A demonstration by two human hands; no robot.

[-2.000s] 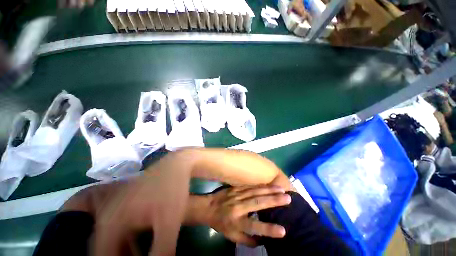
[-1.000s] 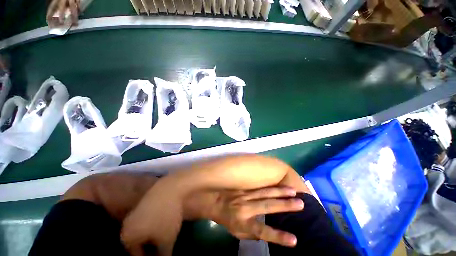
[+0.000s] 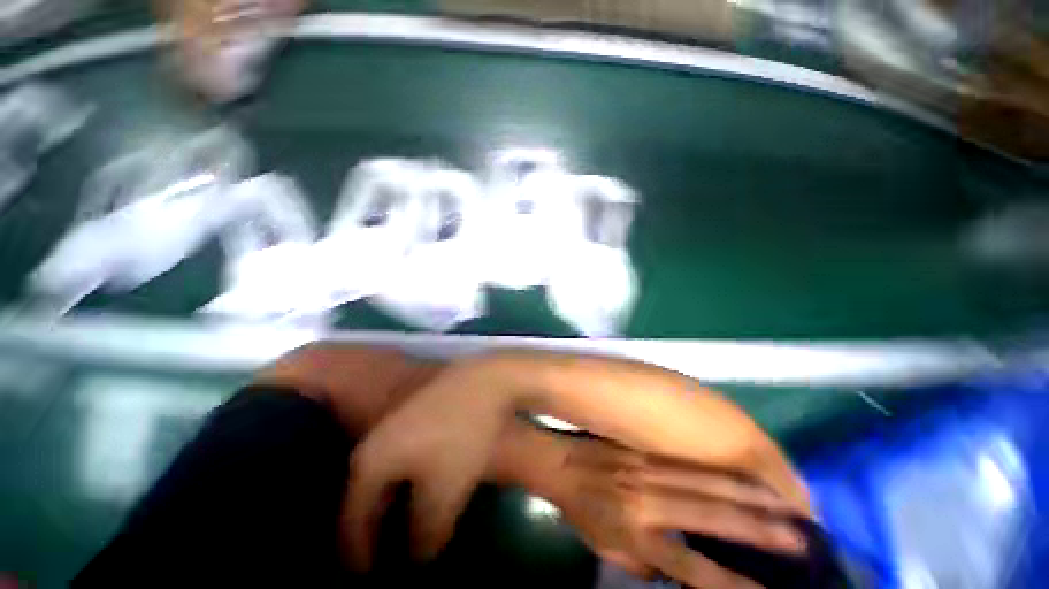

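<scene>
My arms are crossed low in the picture. My right hand [image 3: 426,460] hangs at the left with fingers bent, apart and empty. My left hand [image 3: 690,506] lies at the right against my other arm's dark sleeve, fingers spread a little, holding nothing that I can see. Beyond my arms, several white wrapped products [image 3: 592,265] with dark parts at their far ends lie in a row on the green conveyor belt [image 3: 782,207]. Some overlap. Neither hand touches them. The picture is blurred.
A pale guide rail [image 3: 748,359] runs between belt and near bench. A blue bin [image 3: 840,460] with shiny clear contents is at lower right, cut off. Another person's hand [image 3: 230,46] is over the belt's far left. A blurred brown carton [image 3: 1012,109] is at upper right.
The view has swung and blurred; the blue bin sits lower and farther right in it. The other person's hand reaches over the belt's far edge. My arms stay crossed.
</scene>
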